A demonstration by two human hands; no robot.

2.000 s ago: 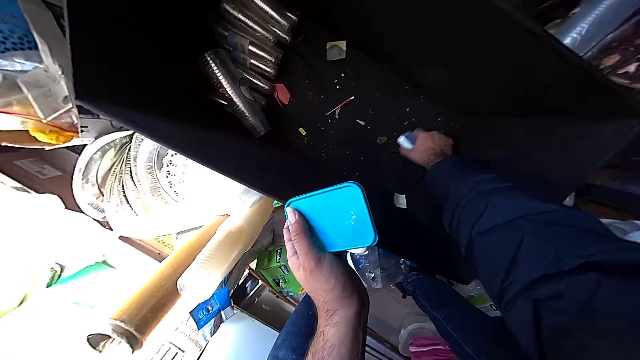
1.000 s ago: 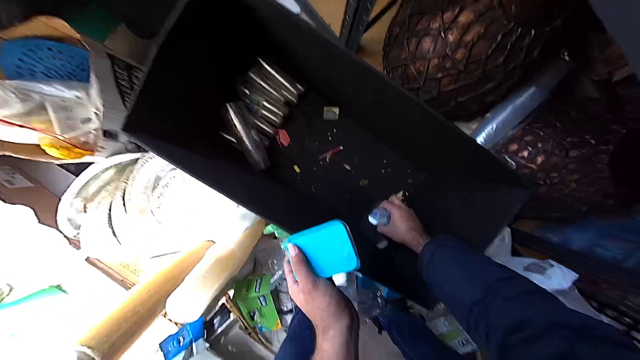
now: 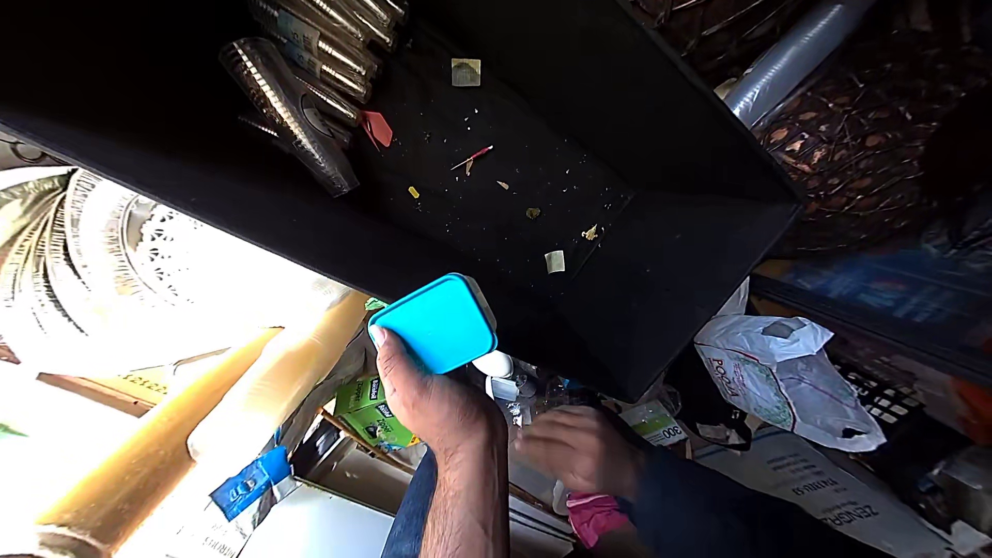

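My left hand (image 3: 434, 403) holds a small plastic container with a turquoise lid (image 3: 442, 325) by its edge, thumb on the lid, over the near rim of a large black bin (image 3: 666, 302). My right hand (image 3: 577, 449) is blurred, just right of my left wrist and outside the bin, above the clutter; whether it holds anything cannot be made out. On the bin's floor are a red paper scrap (image 3: 377, 129), a thin red-and-white stick (image 3: 472, 157), a square scrap (image 3: 466, 72), a pale scrap (image 3: 555, 262) and crumbs. Several clear plastic cup stacks (image 3: 291, 112) lie at its upper left.
Yellowish film rolls (image 3: 155, 434) and white paper doilies (image 3: 167, 248) lie at left. Below the bin are a green box (image 3: 372, 411) and a blue packet (image 3: 249, 480). A white plastic bag (image 3: 775, 364) hangs at right, near a netted sack (image 3: 845, 155) and a grey roll (image 3: 798, 58).
My right hand has left the bin's floor, where it held a small pale object, and has moved down beside my left wrist. The turquoise-lidded container stays in my left hand. The view has shifted.
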